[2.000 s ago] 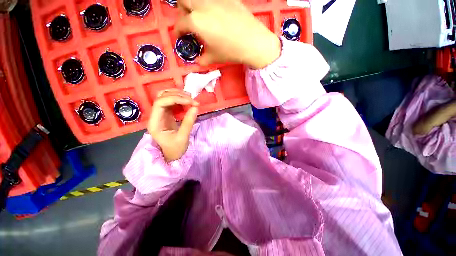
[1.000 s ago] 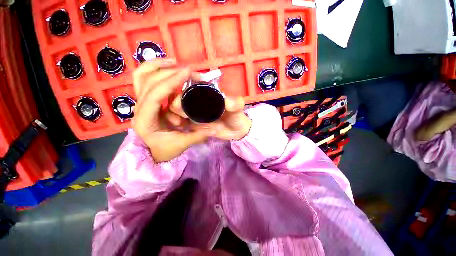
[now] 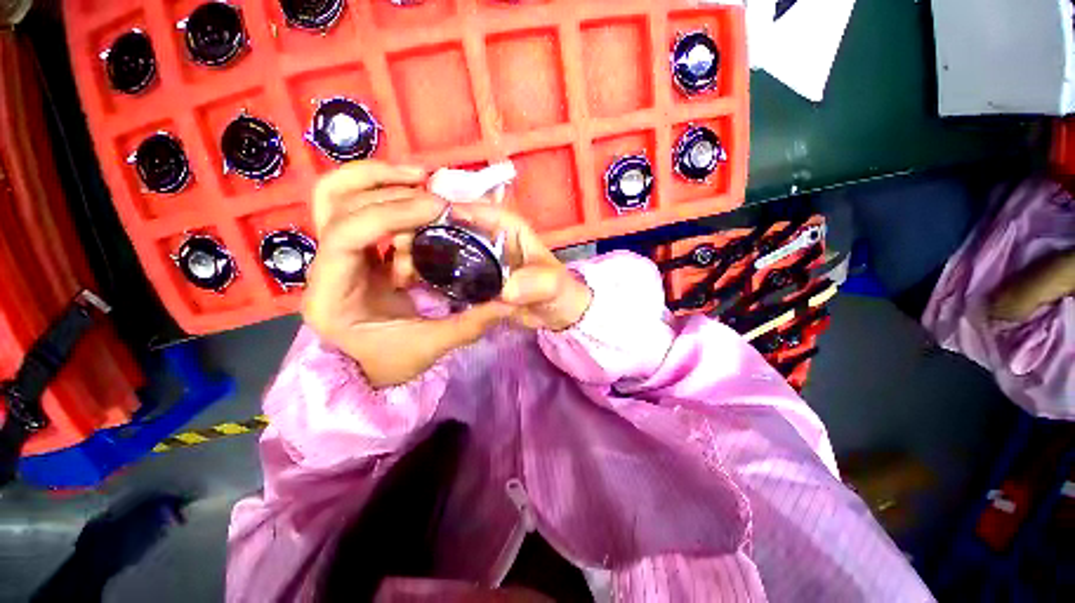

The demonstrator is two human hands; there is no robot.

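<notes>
A round dark watch body (image 3: 457, 262) is held between both hands just in front of the tray's near edge, its glossy dark face towards me and tilted. My left hand (image 3: 375, 277) grips its left side. My right hand (image 3: 533, 273) grips its right side, with the fingers partly behind it. A crumpled white cloth (image 3: 474, 181) shows just above the watch body, at the fingers; whether a hand holds it, I cannot tell. The red-orange foam tray (image 3: 413, 24) holds several other round watch bodies in its pockets, some with shiny centres.
A white paper sheet (image 3: 802, 47) and a pale box (image 3: 1002, 59) lie right of the tray. A lower tray of dark straps (image 3: 754, 283) is below the bench edge. Stacked red-orange trays (image 3: 53, 236) stand left, with a strapped watch. Another person's pink sleeve (image 3: 1002, 306) is at far right.
Over the two seconds, my right hand came back from the tray with the watch body, and both hands now hold it. Since one second ago, the watch body has tilted and moved slightly left.
</notes>
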